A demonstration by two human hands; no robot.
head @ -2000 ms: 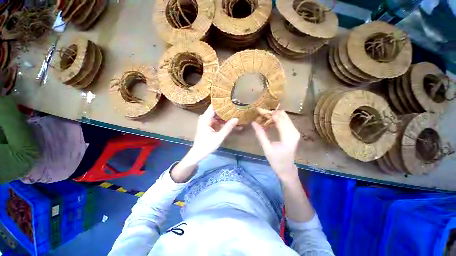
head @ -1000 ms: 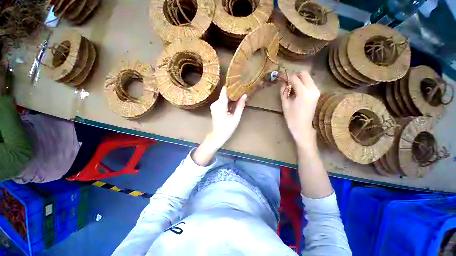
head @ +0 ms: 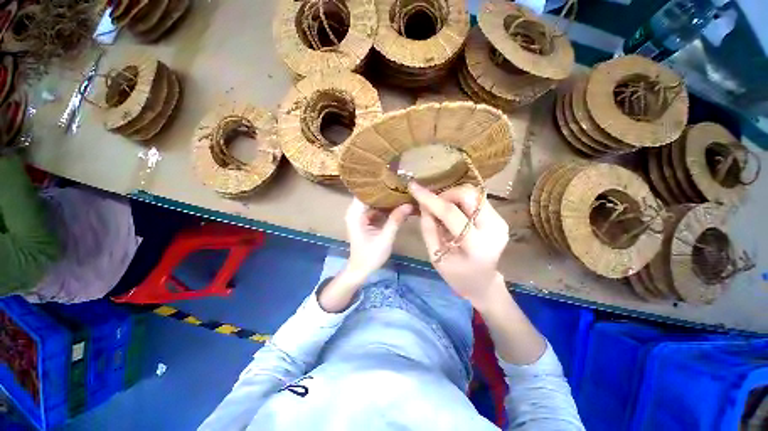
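Observation:
A tan wrapped ring [head: 379, 156] is held tilted above the near edge of the bench. My left hand [head: 370, 240] grips its lower left rim between thumb and fingers. My right hand [head: 463, 240] is at the ring's lower inner edge, its fingertips at the centre hole. A thin cord tail [head: 482, 198] loops from the ring down over my right hand. A small whitish spot shows at my right fingertips; whether it is a tool tip or glue cannot be told.
Ring stacks stand behind [head: 328, 126] and to the right [head: 610, 219] on the cardboard-covered bench [head: 312, 206]. A small stack [head: 143, 97] and a silvery thin thing [head: 80, 97] lie at left. A clear bottle [head: 674, 29] is at far right. A green-sleeved person [head: 25, 236] is at left.
The ring has turned from near upright to a flatter tilt and come nearer. My right hand has moved left from beside the ring to its inner edge.

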